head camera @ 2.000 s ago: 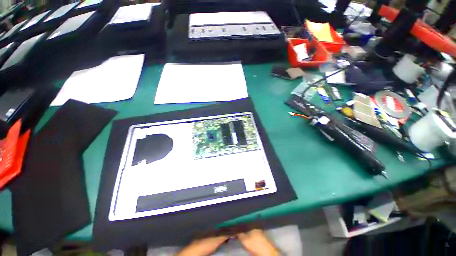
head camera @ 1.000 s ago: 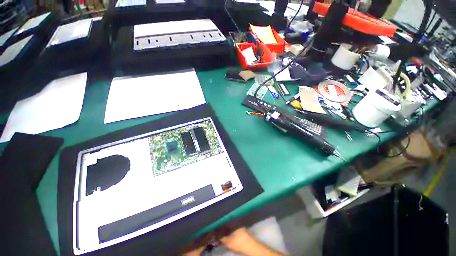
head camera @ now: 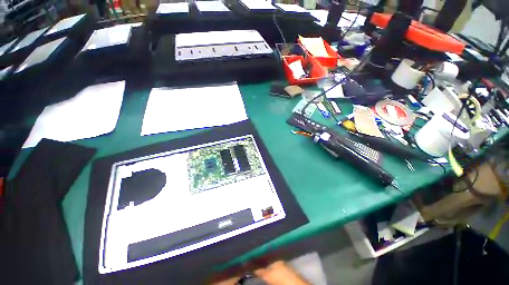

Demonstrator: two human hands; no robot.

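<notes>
An open laptop case [head camera: 184, 195] lies flat on a black foam mat [head camera: 293, 209]. It holds a green circuit board [head camera: 203, 170] at its upper right, a round black area [head camera: 146, 186] at upper left, a long black bar [head camera: 184, 236] along the lower edge and a small brown-orange piece [head camera: 268, 211] at lower right. My right hand [head camera: 282, 274] is low at the bottom edge, below the case, blurred and cut off. My left hand [head camera: 226, 278] barely shows beside it. A small dark thing lies between them; whether either holds it is unclear. Neither hand touches the case.
A black tool [head camera: 357, 158] with coloured wires lies right of the case. Behind are white sheets [head camera: 195, 108] and red bins [head camera: 304, 69]. A tape roll [head camera: 394, 113] and white pots [head camera: 441, 134] are at right. A white box [head camera: 360, 239] stands below the green bench [head camera: 329, 192].
The view swung right, then slightly back left, shifting the bench contents in the picture. The case stays on its mat. My hands remain low, now more cut off than two seconds ago.
</notes>
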